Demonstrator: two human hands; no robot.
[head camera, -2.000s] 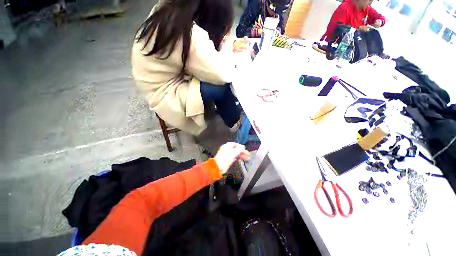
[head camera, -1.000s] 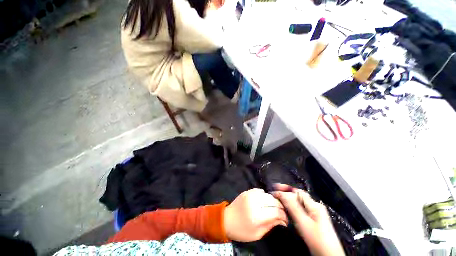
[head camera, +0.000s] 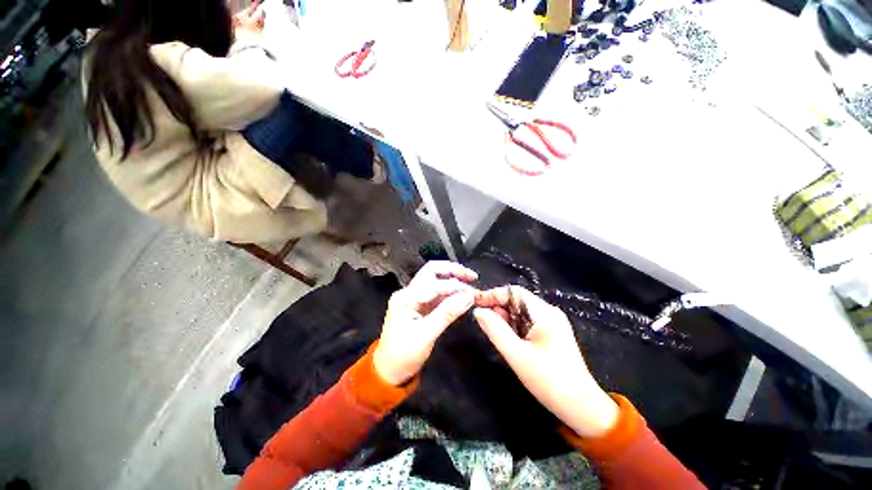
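My left hand (head camera: 421, 321) and my right hand (head camera: 545, 359) meet at the fingertips above my lap. The left thumb and fingers are pinched together; anything between them is too small to tell. A small dark piece, perhaps garment edge or trim, shows between my right thumb and fingers. The black garment (head camera: 445, 388) fills my lap below the hands. Glittering beaded trim (head camera: 598, 311) runs along dark cloth to the right, ending near a white strip (head camera: 681, 304) at the table edge. No needle or thread can be made out.
The white table (head camera: 650, 182) crosses ahead and right. On it are red-handled scissors (head camera: 535, 139), a smaller red pair (head camera: 356, 61), a black phone (head camera: 534, 69), loose dark buttons (head camera: 598, 84), silver chain (head camera: 690, 43) and a yellow-green bundle (head camera: 824, 209). A person in beige (head camera: 225, 172) sits left.
The left arm was stretched out toward the table leg two seconds ago and came back to the right hand. The hands have since opened into a fingertip-to-fingertip pose. The view has swung right.
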